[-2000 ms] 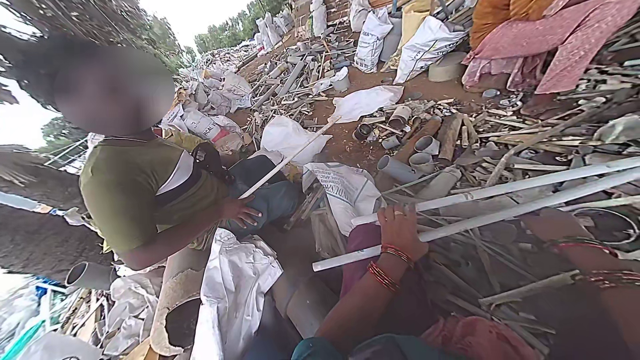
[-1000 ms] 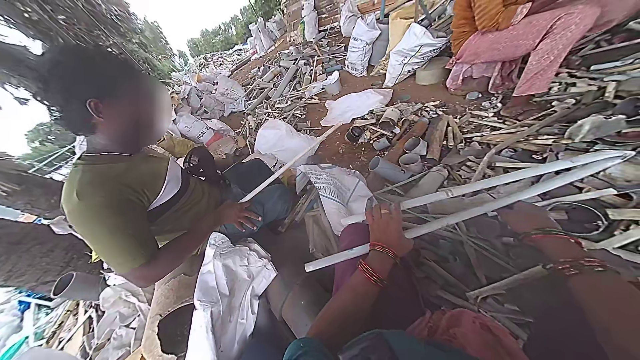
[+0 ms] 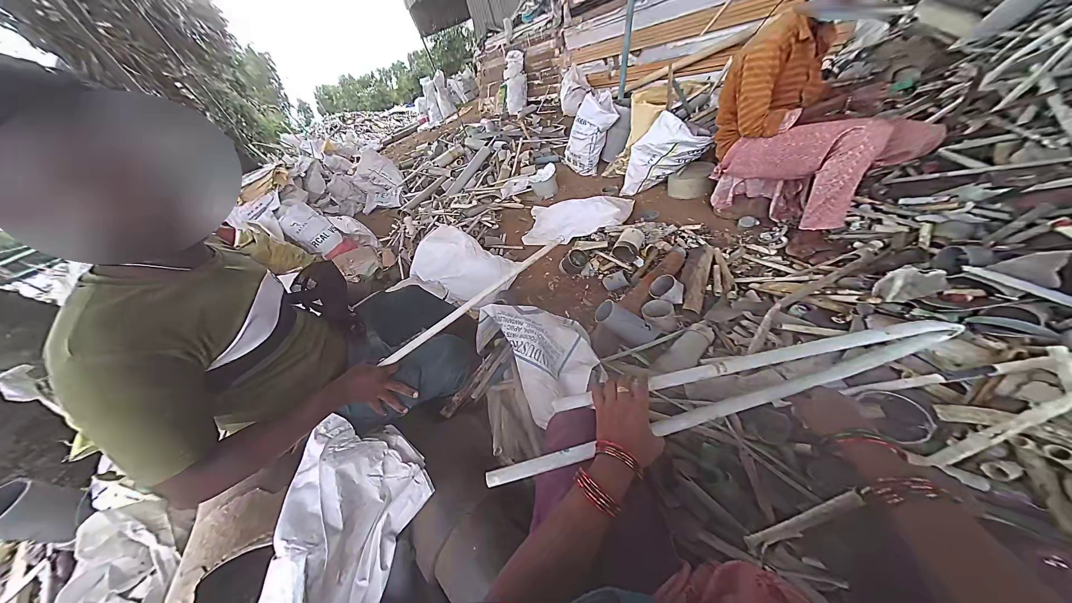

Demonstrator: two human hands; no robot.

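A long white plastic pipe (image 3: 804,387), folded back on itself at its right end, lies across my lap as two arms. My left hand (image 3: 624,419), with red bangles at the wrist, is on the pipe between and over the two arms, fingers curled on the farther one. My right hand (image 3: 829,419) is blurred, below the pipe near its folded end; its fingers are hard to see, and whether it grips anything is unclear. A printed white woven sack (image 3: 544,356) lies just beyond my left hand.
At the left a seated person in a green shirt (image 3: 151,368) has a hand by a thin white pipe (image 3: 469,303). Another person (image 3: 754,84) sits at the upper right. Scrap pipes (image 3: 620,322) cover the ground. A crumpled white sack (image 3: 343,502) lies near my lap.
The view has shifted somewhat. My left hand stays at the folded pipe. Nothing else has plainly changed.
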